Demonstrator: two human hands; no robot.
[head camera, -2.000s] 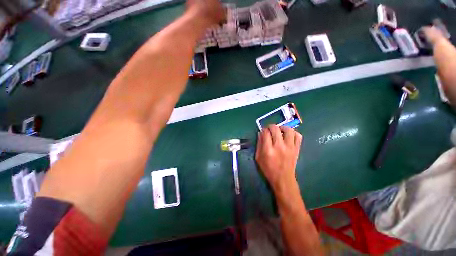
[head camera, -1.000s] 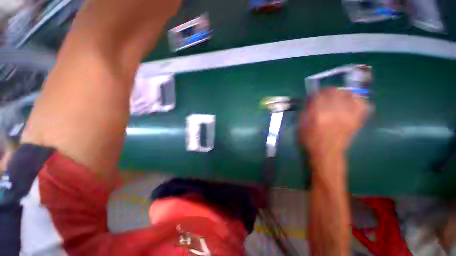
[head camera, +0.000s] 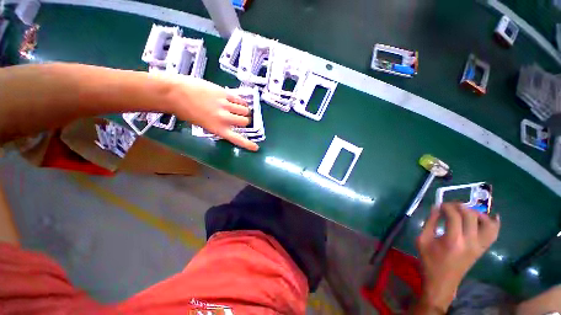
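My left hand (head camera: 215, 114) lies over stacked frames (head camera: 257, 126), white rectangles with windows, at the bench's near left. Its fingers curl over them and its thumb points outward; whether it grips one is unclear. My right hand (head camera: 458, 237) has its fingertips at the near edge of a housing with electronics (head camera: 486, 195), which lies on the bench with blue and reddish parts showing; the fingers hide part of it. A single empty face frame (head camera: 340, 160) lies between my hands. A two-faced mallet (head camera: 418, 198) lies just left of the housing, yellow-green face up-left.
More overlapping frames (head camera: 253, 58) stand along the pale strip (head camera: 393, 92). Units with blue parts (head camera: 395, 60) lie on the dark green surface beyond. Another dark handle (head camera: 538, 251) is at the right. A cardboard box (head camera: 154, 157) and red stool (head camera: 393, 280) are below the bench.
The view has swung left. My left hand has come from the far side, beyond the strip, to the stacked frames. My right hand remains at the housing.
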